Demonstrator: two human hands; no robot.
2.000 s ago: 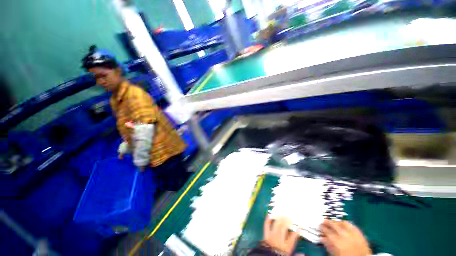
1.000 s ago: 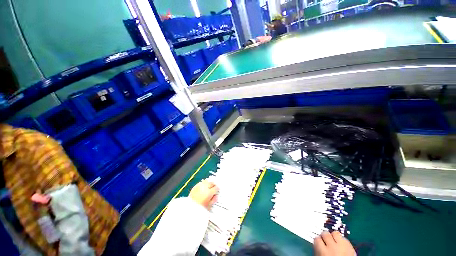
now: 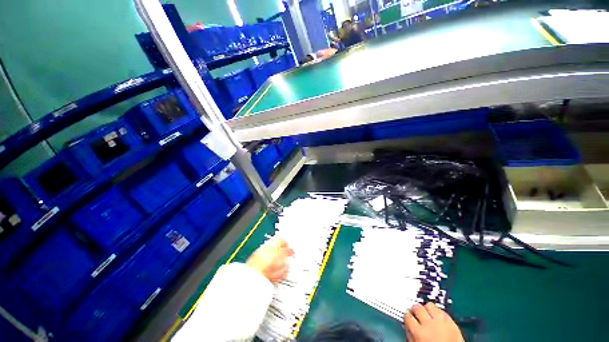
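A long row of all-white wire pieces (image 3: 308,234) lies on the green bench at centre left. A second pile of white pieces (image 3: 384,267) lies to its right, with black ends (image 3: 433,264) along its right edge. My left hand (image 3: 272,260), in a white sleeve, rests on the left row with fingers bent; its fingertips are partly hidden, and whether it holds a piece cannot be told. My right hand (image 3: 431,322) is at the lower right corner of the right pile, fingers together at the black ends; its grip is unclear. A plastic bag (image 3: 427,184) with black wires lies behind the piles.
A cream divided tray (image 3: 541,194) and a small blue bin (image 3: 534,141) stand at the back right. The raised green line (image 3: 387,57) crosses above the bench. A metal post (image 3: 193,87) and racks of blue bins (image 3: 157,184) are on the left. A dark blurred shape is at the bottom edge.
The person in the checked shirt has left the view. My left hand moved from the right pile to the left row and stays there. My right hand remains near the right pile's lower corner.
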